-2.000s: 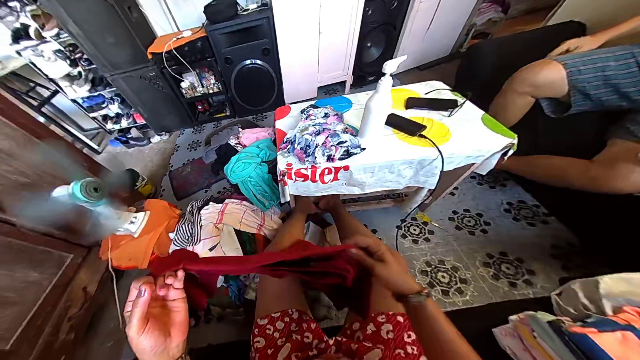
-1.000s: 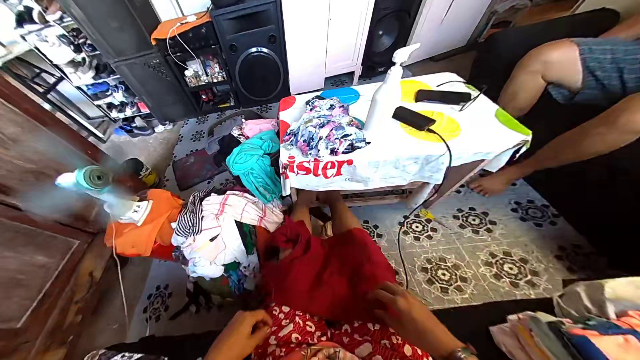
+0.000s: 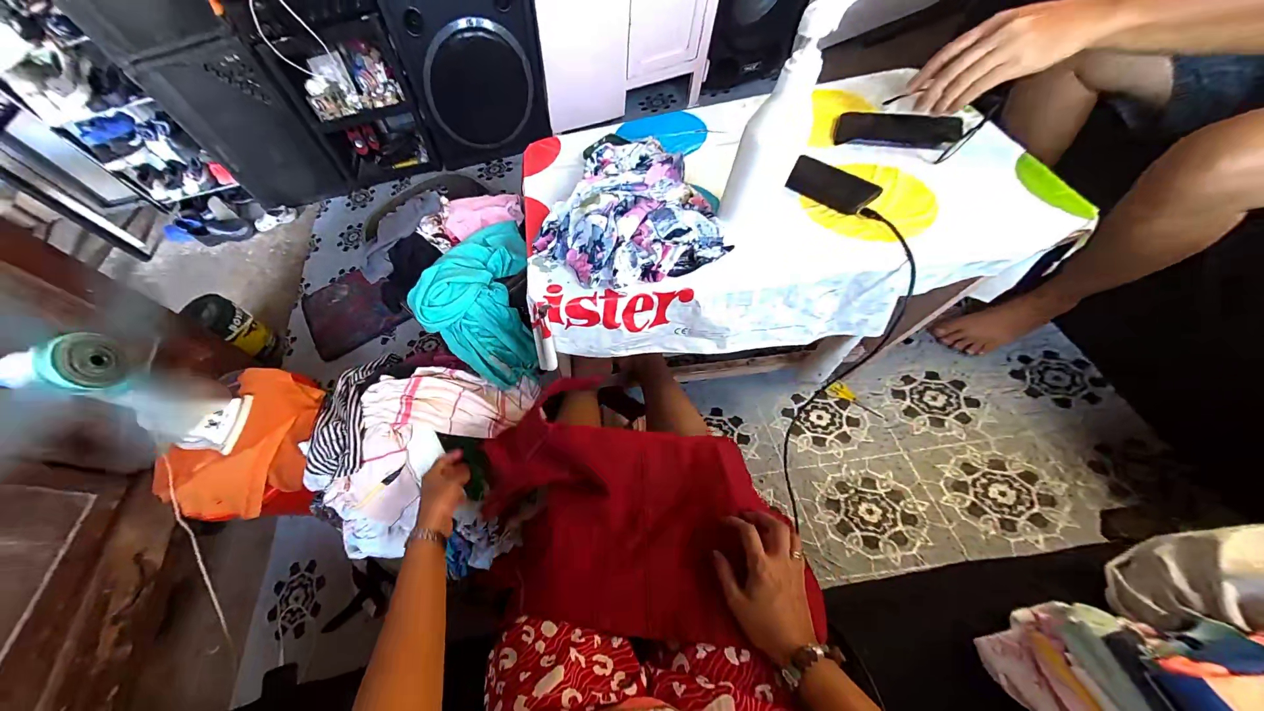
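A dark red garment (image 3: 642, 523) lies spread over my lap, above red patterned clothing. My right hand (image 3: 765, 583) rests on its right side with the palm down and fingers spread. To the left, my left hand (image 3: 444, 489) is at the garment's upper left edge, beside the heap of white and pink clothes (image 3: 405, 434); its fingers are curled, and whether they grip cloth cannot be told. A teal cloth (image 3: 474, 296) and a crumpled floral cloth (image 3: 632, 217) are farther off, the latter on the low table.
The low table (image 3: 770, 296) bears a white bottle (image 3: 775, 128) and two phones, one with a black cable (image 3: 899, 286) running to the floor. Another person's hand (image 3: 997, 54) is over its right end. A fan (image 3: 89, 365) stands left; folded clothes (image 3: 1136, 652) lie at lower right.
The dark red garment, stretched between both hands two seconds ago, now lies over my lap. My left hand has moved from the lap's near edge up and left. The other person's hand has come over the table.
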